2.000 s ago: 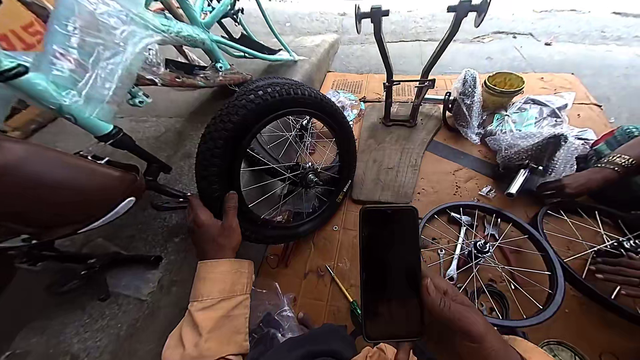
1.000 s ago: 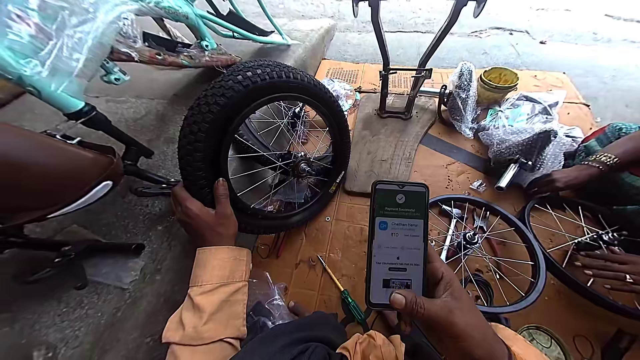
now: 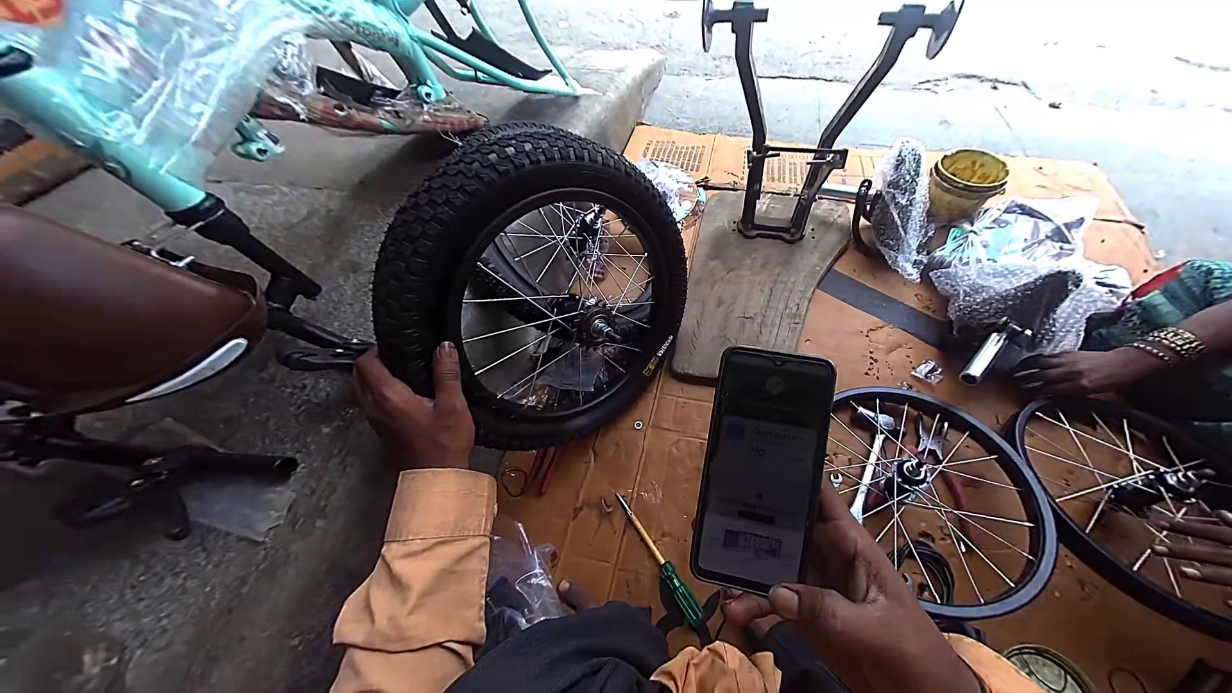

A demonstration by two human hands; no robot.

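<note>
My left hand (image 3: 419, 409) grips the knobbly black tire of a spoked bicycle wheel (image 3: 409, 260), thumb on the near side of the tire; the wheel stands upright, slightly tilted, on the cardboard. In my right hand (image 3: 847, 597) is a smartphone (image 3: 763, 467), its screen dim and turned toward me. A screwdriver with a green handle (image 3: 681, 592) lies below the phone. Right of the phone, a bare spoked rim (image 3: 1039, 568) lies flat, with a wrench (image 3: 869, 472) seen among its spokes.
A truing stand (image 3: 756, 125) on a wooden board (image 3: 746, 289) stands beyond the wheel. At left are a mint-green bicycle frame (image 3: 173, 183) and a brown saddle (image 3: 106, 308). Another person's hands (image 3: 1088, 371) are at right, near a second rim (image 3: 1088, 539) and bubble-wrapped parts (image 3: 1020, 279).
The phone screen was black, then lit brightly, and is now dim. My left hand has stayed on the tire.
</note>
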